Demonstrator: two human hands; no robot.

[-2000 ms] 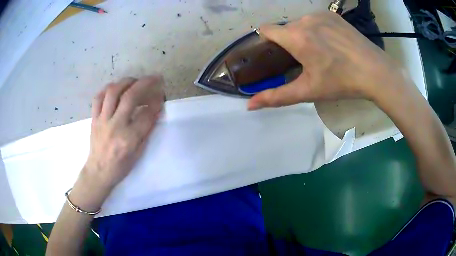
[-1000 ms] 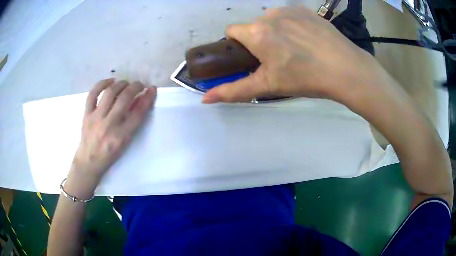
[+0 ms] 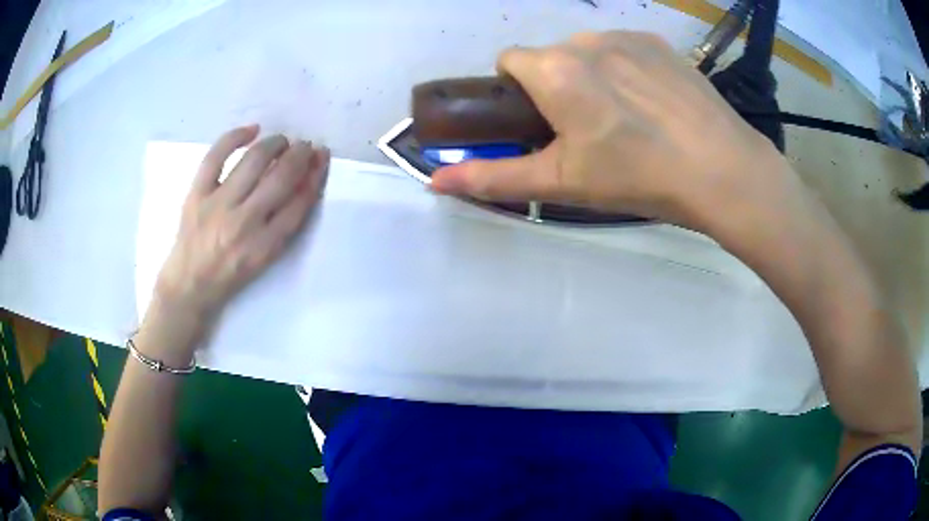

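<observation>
A long white garment panel lies along the near edge of the table, with a narrow folded band along its far long edge. My right hand grips the brown handle of the steam iron. The iron's tip points left, and its near side rests on the panel's far edge. My left hand lies on the left part of the panel, palm down, fingers slightly bent and their tips near the far edge. What is under the left palm is hidden.
Black shears lie at far left, with a tan strip across them and a black object beside them. The dark iron hose and a cord run behind the iron. Another tan strip lies at the back right. The table's near edge curves above the green floor.
The view has shifted, bringing the shears into sight. The iron moved left onto the panel's far edge. My left hand remains on the panel, and the panel's left end now appears farther right.
</observation>
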